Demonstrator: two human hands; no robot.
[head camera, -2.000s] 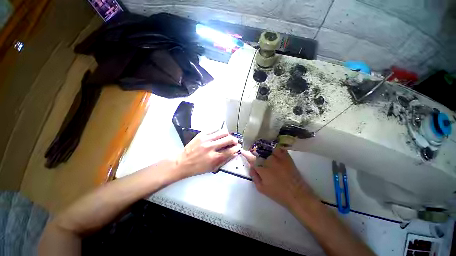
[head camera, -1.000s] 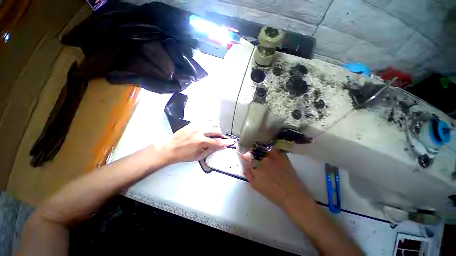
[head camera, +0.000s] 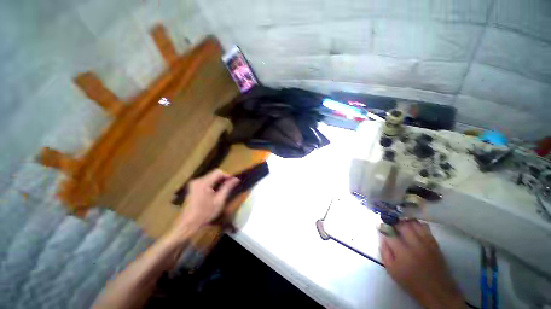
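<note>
My left hand (head camera: 208, 196) is at the left over the cardboard, with a short dark leather strip (head camera: 252, 175) between thumb and fingers. The strip points up and right over the table edge. A bundle of narrow dark strips (head camera: 205, 164) lies on the cardboard just behind my left hand. My right hand (head camera: 415, 250) is beside the needle area of the off-white sewing machine (head camera: 477, 190). Its fingertips are partly hidden by the machine head, so its grip cannot be told.
A crumpled dark leather heap (head camera: 281, 124) lies behind left. A phone (head camera: 240, 69) leans on the cardboard box (head camera: 163, 145). A lit lamp (head camera: 342, 108) is behind the machine. Blue-handled snips (head camera: 489, 280) lie at the right. The white table (head camera: 284, 241) has a dark seam line.
My left hand has moved from the needle left to the cardboard, carrying a dark strip. The dark piece left of the needle is gone from the bed. The view has swung left; my right hand stays by the needle.
</note>
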